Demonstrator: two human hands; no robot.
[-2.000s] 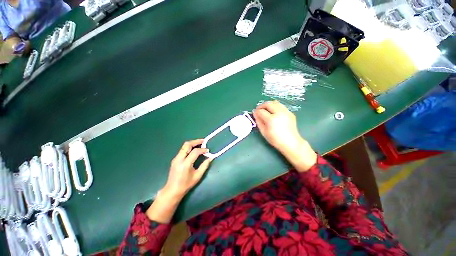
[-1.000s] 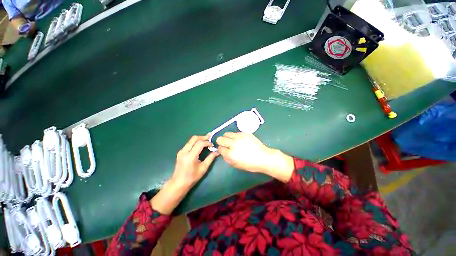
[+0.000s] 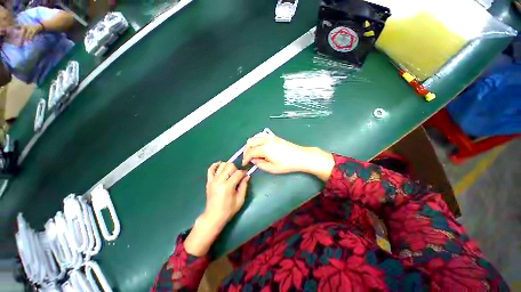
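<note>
A white oval plastic frame (image 3: 237, 154) is held low over the green bench, mostly hidden by my hands. My left hand (image 3: 224, 191) grips its near left end between thumb and fingers. My right hand (image 3: 273, 154) lies over its middle and round disc end, fingertips on the frame. Only parts of the side rails and the far tip show. Whether a thin strip is between my fingers cannot be told. A loose pile of thin pale strips (image 3: 309, 90) lies on the bench beyond my right hand.
Stacked white frames (image 3: 73, 228) stand at the lower left. A metal rail (image 3: 188, 121) divides bench from belt. A black fan (image 3: 346, 35), a yellow sheet (image 3: 420, 43), a red-and-yellow screwdriver (image 3: 416, 85) and a small ring (image 3: 379, 113) are at right. Another person's arm (image 3: 48, 21) is upper left.
My right hand has moved from the disc end, first to the frame's near end, then back over its middle and disc. My left hand still holds the near end. The view has shifted and turned.
</note>
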